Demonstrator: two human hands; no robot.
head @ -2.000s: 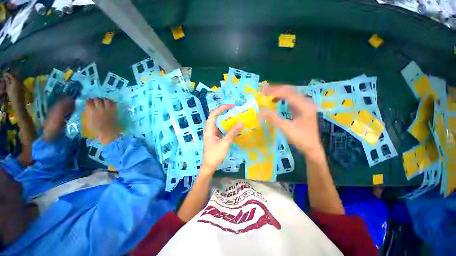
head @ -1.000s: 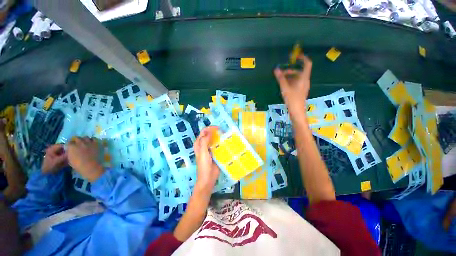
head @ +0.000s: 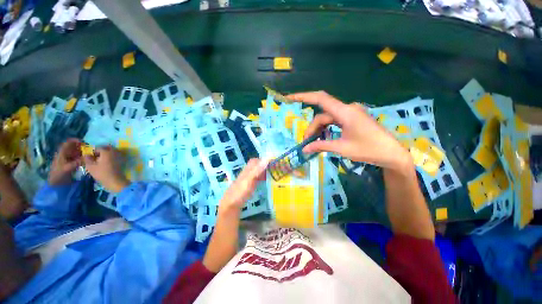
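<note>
A dark phone front housing (head: 289, 164) is tilted in front of me, its key-hole end toward my left hand. My right hand (head: 364, 138) holds its upper end between thumb and fingers. A small yellow film (head: 274, 94) is at my right index fingertip. My left hand (head: 242, 185) has its fingertips on the housing's lower left end; their exact grip is partly hidden. A film sheet with yellow stickers (head: 294, 205) lies just below the housing, over other sheets.
Heaped pale blue waste matrix (head: 221, 151) lies left of my hands, more sheets right. Another person's hands (head: 101, 166) work at left. A grey metal post (head: 151, 44) slants at upper left. A filmed housing (head: 282, 63) and loose yellow pieces lie on the green belt (head: 333, 35).
My right hand has come back from the belt to the sheets and now holds an unfilmed housing. My left hand has left the sheet it held and touches the housing.
</note>
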